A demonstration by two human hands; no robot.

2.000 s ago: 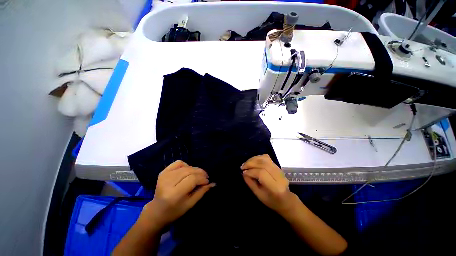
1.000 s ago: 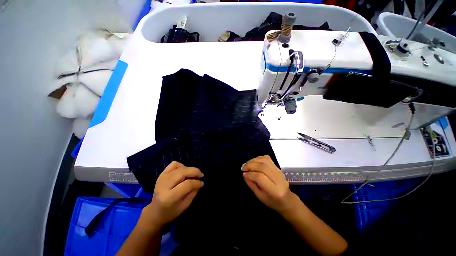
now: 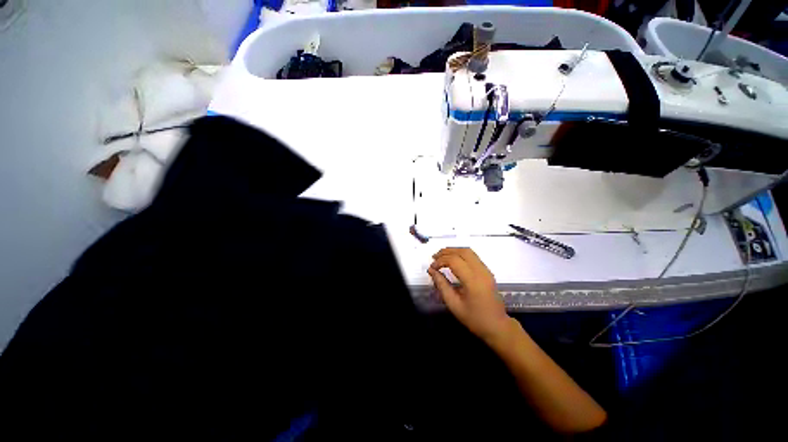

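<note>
A large dark garment piece (image 3: 251, 285) is raised over the left of the white table and fills the lower left, close to the camera. My left hand is not in view; the dark cloth covers that area. My right hand (image 3: 462, 285) is over the table's front edge, right of the cloth, with its fingers curled near the thumb. I cannot tell whether it holds anything. The white sewing machine (image 3: 553, 95) stands at the right, and no cloth lies under its needle (image 3: 467, 168). Slim silver snips (image 3: 543, 242) lie flat right of the needle.
A white trough (image 3: 354, 39) with dark cloth in it runs behind the table. White bundles (image 3: 142, 164) sit by the wall at left. A thin cable (image 3: 678, 259) hangs over the front edge at right. A blue crate (image 3: 635, 345) is below.
The dark cloth has left the needle area and moved left and up toward the camera. My left hand has gone out of sight. My right hand has moved slightly up.
</note>
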